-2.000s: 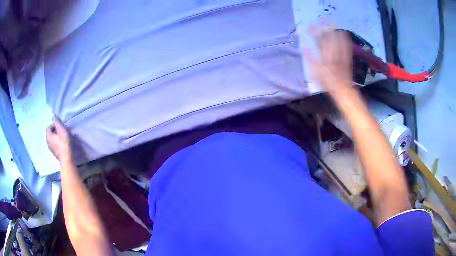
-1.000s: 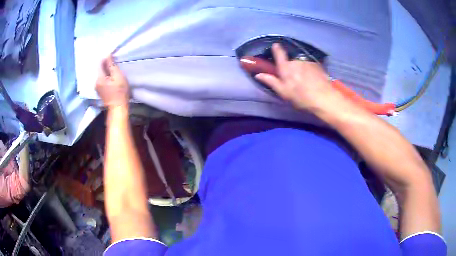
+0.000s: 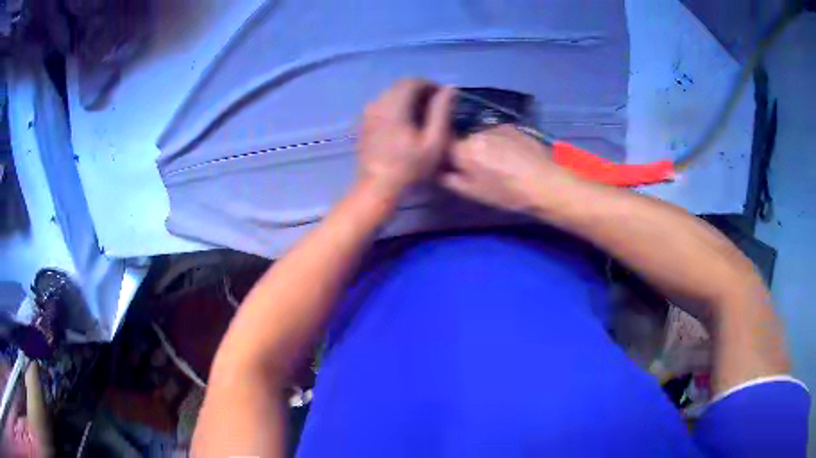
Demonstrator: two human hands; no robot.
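The mauve-grey garment piece (image 3: 295, 94) lies over the white ironing table, with long dark fold lines across it. The dark iron (image 3: 492, 106) stands on the cloth right of the middle, its handle mostly hidden by my hands. My right hand (image 3: 501, 161) is closed round the iron's handle. My left hand (image 3: 403, 130) is at the iron's left side, touching or very near my right hand; it is blurred, and its hold on the iron or cloth cannot be made out. The orange-red hose sleeve (image 3: 613, 167) runs right from the iron.
The white table cover (image 3: 125, 192) shows at both sides of the cloth. Darker crumpled cloth (image 3: 103, 54) lies at the far left. Another dark iron (image 3: 54, 300) is at the lower left. Cluttered dark items lie below the table. The thin hose (image 3: 734, 98) rises at the right.
My left hand has left the cloth's left edge and moved right to the iron. My right hand still holds the iron. The cloth's left part now lies flatter, without the pulled folds.
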